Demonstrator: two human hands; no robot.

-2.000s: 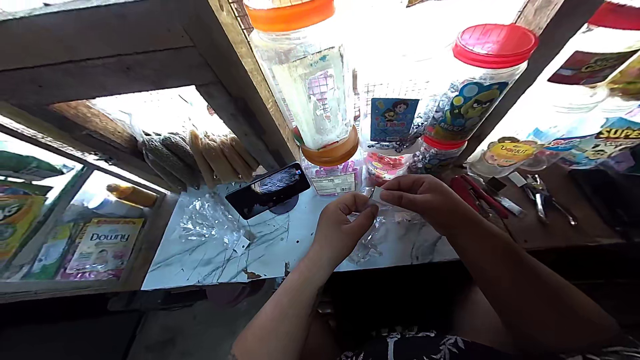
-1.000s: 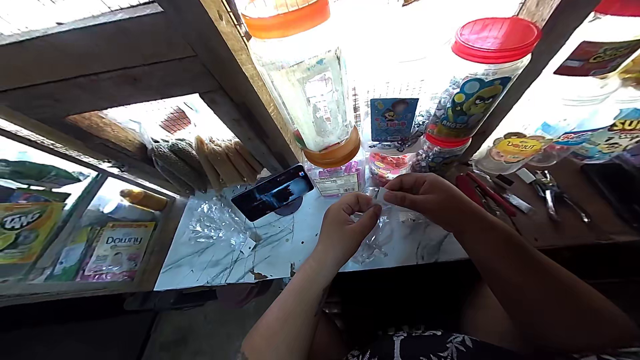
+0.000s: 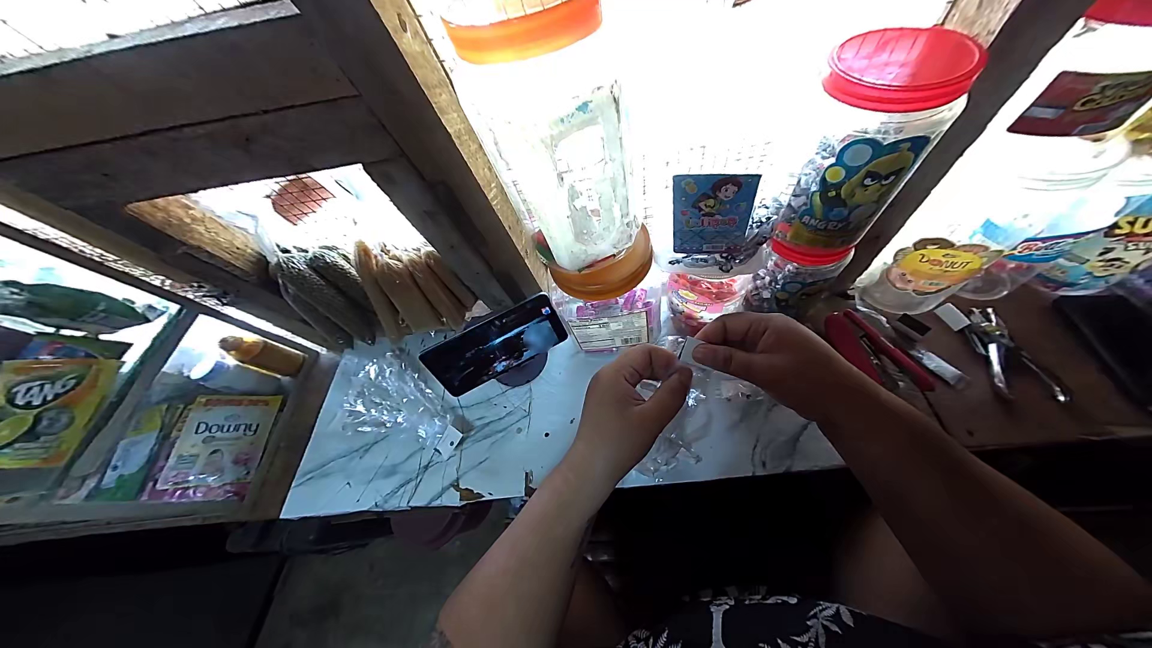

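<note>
My left hand [image 3: 630, 405] and my right hand [image 3: 774, 355] meet over the marble-patterned counter [image 3: 504, 450]. Thumb and forefinger of each pinch a small white tag [image 3: 688, 349] on clear plastic packaging. Below and between them lie small clear plastic packets [image 3: 670, 450], partly hidden by my fingers. A pile of similar clear packets [image 3: 387, 396] with a white tag lies further left. Beside that pile a smartphone [image 3: 495, 344] leans at a tilt on a round dark stand. Behind my hands stand a pink-filled pack [image 3: 612, 328] and a tub of red sweets [image 3: 702, 297].
Tall plastic jars stand at the back, one with orange lids [image 3: 598, 261], one with a red lid [image 3: 904, 67]. Red-handled pliers [image 3: 873, 351] and metal pliers [image 3: 999, 351] lie at the right, near a dark phone-like object [image 3: 1107, 342]. Wooden framing [image 3: 432, 135] and sachets [image 3: 220, 441] are at left.
Both hands stay together at nearly the same spot, with only slight finger movement. The view has shifted slightly.
</note>
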